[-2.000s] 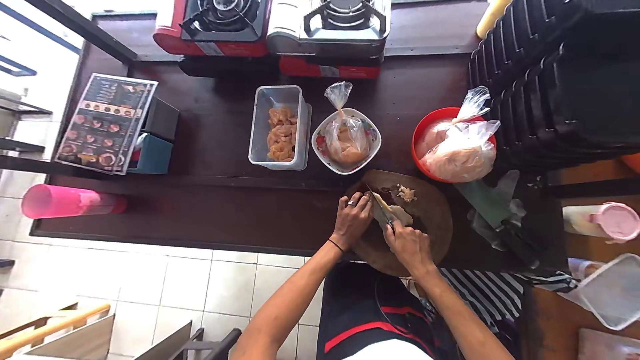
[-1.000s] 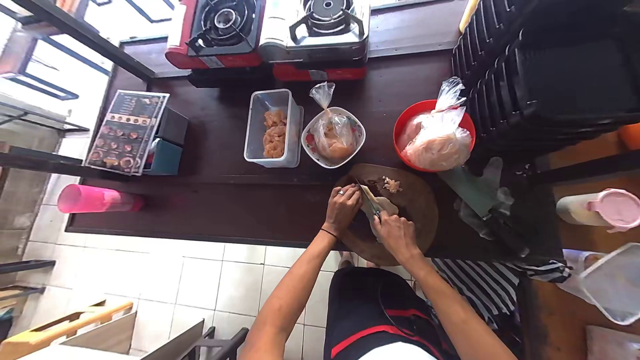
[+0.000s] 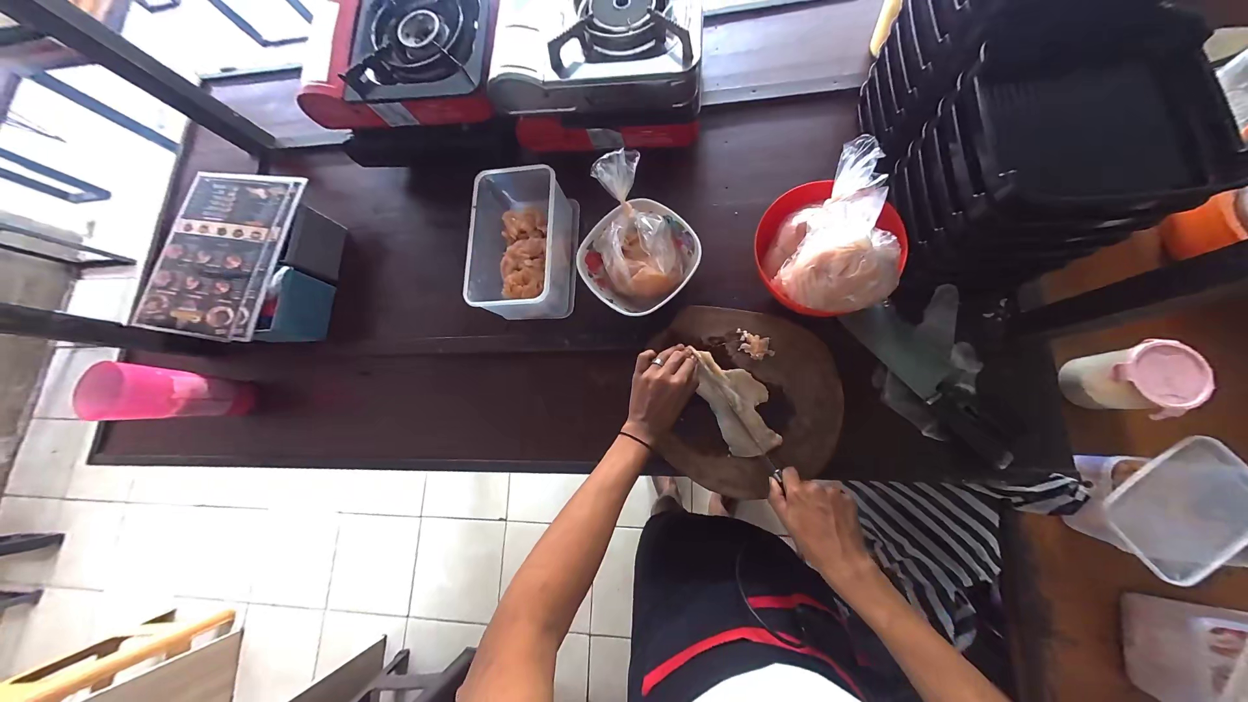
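Observation:
On a round wooden chopping board (image 3: 814,390) lies a pale piece of raw meat or skin (image 3: 733,405). My left hand (image 3: 663,390), with a ring, pinches its upper left end. My right hand (image 3: 817,514) grips the handle of a knife (image 3: 775,473), whose blade is mostly hidden against the meat's lower end. Small scraps (image 3: 754,343) sit near the board's top. Beyond it are a plastic tub (image 3: 483,244) with meat pieces, a white bowl (image 3: 592,283) holding a tied bag of meat, and a red bowl (image 3: 765,210) with bagged pale meat.
A cleaver (image 3: 907,351) and plastic gloves (image 3: 941,322) lie right of the board. Stacked black trays (image 3: 1063,146) stand back right. Two portable gas stoves (image 3: 419,58) are at the back. A menu (image 3: 219,258) and pink tumbler (image 3: 156,392) are left; a lidded pitcher (image 3: 1136,378) is right.
My right hand has moved down and right, away from my left hand, with the knife. More of the pale meat between the hands now shows.

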